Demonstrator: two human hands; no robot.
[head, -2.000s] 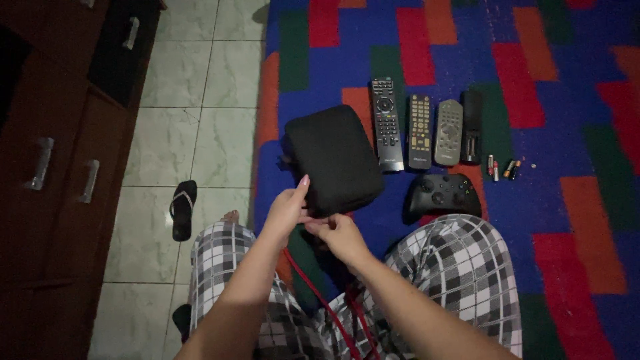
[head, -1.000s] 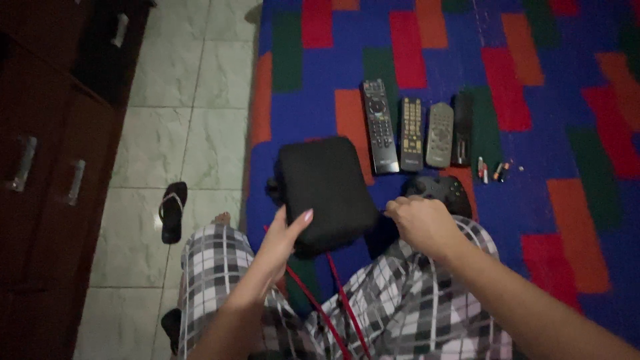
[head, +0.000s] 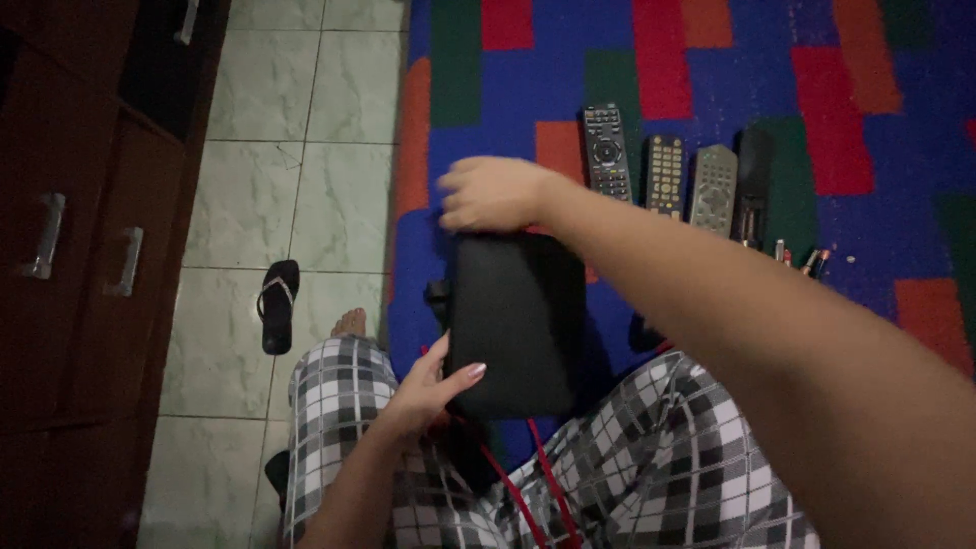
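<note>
A black fabric case (head: pixel 518 328) lies on the patterned bedspread between my knees. My left hand (head: pixel 435 385) grips its lower left side, the thumb on top. At the case's far left corner is my right hand (head: pixel 496 194), fingers bent; whether it holds anything there is hidden. Red cords (head: pixel 545 480) run from the near end of the case over my lap. A black loop sticks out at the case's left side. Beyond my right forearm lie a black remote control (head: pixel 607 152), a second one with pale buttons (head: pixel 665 171), a grey one (head: pixel 714 191) and a dark one (head: pixel 752 175).
Several small batteries (head: pixel 814 263) lie right of the remotes. My forearm mostly covers a dark game controller (head: pixel 644 333). On the tiled floor at left is a black flip-flop (head: pixel 280 307), beside wooden cabinets with metal handles (head: pixel 130 261).
My right hand has moved from near the game controller to the far left corner of the case. The case has turned a little and now lies straighter. My left hand stays on its left side.
</note>
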